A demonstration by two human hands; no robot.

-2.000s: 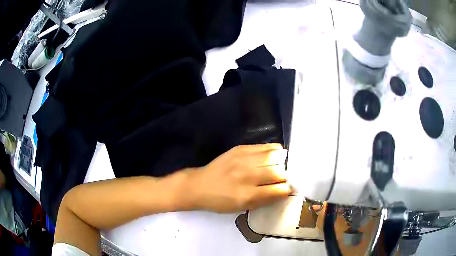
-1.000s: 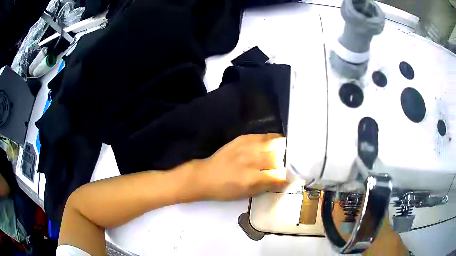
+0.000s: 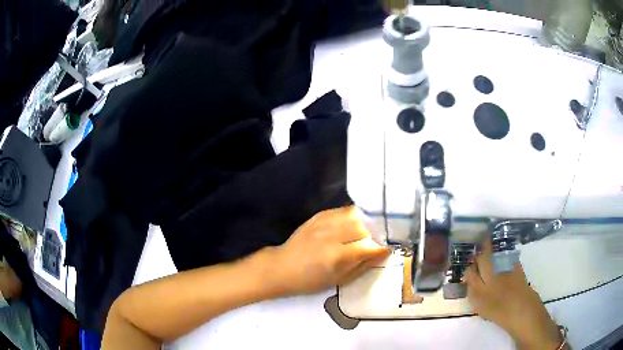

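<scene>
A large black garment (image 3: 184, 116) lies on the white table to the left of the white sewing machine head (image 3: 478, 157). A long black section (image 3: 273, 191) of it runs to the machine's left side. My left hand (image 3: 331, 249) lies at its near edge, fingers bent towards the needle area, fingertips at the machine's edge; I cannot tell if it grips the cloth. My right hand (image 3: 502, 290) is behind the tension assembly (image 3: 461, 263), partly hidden by it, fingers pointing up. The metal loop (image 3: 434, 239) hangs in front of the needle plate area.
A small black square (image 3: 322, 104) lies beyond the black section. A dark speaker-like panel (image 3: 20, 178) and a white-green spool (image 3: 63, 128) are at the far left. Part of another person shows at the left edge. The machine bed (image 3: 372, 297) lies below the head.
The view has shifted, so the machine head appears further left. My right hand, barely visible at the lower right one second ago, now shows beside the tension assembly. My left hand stays near the needle area.
</scene>
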